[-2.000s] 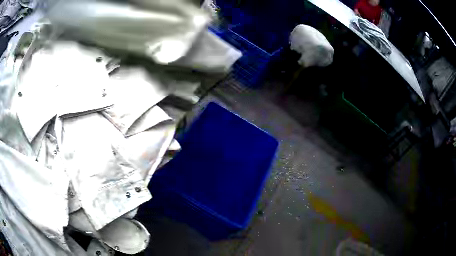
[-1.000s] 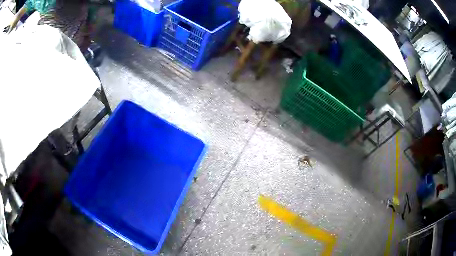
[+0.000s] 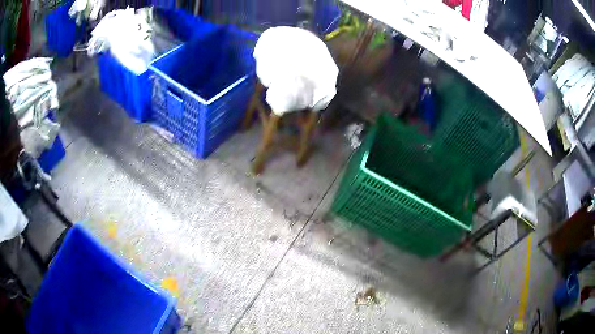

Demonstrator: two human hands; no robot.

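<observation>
Neither of my hands is in the picture. Nearest in front of me, a deep blue plastic crate (image 3: 98, 287) stands on the floor at the lower left, cut off by the bottom edge. A green slotted crate (image 3: 404, 218) stands right of the middle, with more green slotted crate wall behind it. A stool with a white-covered seat (image 3: 293, 68) and wooden legs stands at the upper middle. A blue slotted crate (image 3: 176, 114) is left of the stool, beside another blue crate (image 3: 122, 88) heaped with pale garments (image 3: 124, 36).
A white table (image 3: 483, 59) runs along the upper right. More pale cloth is piled at the far left (image 3: 32, 91) and far right (image 3: 577, 81). A metal-framed stand is right of the green crate. Yellow lines mark the speckled floor (image 3: 215, 241).
The view has swung away from the white table heaped with pale garments at the left. The near blue crate has shifted to the lower left; the stool and green crate now show larger and lower.
</observation>
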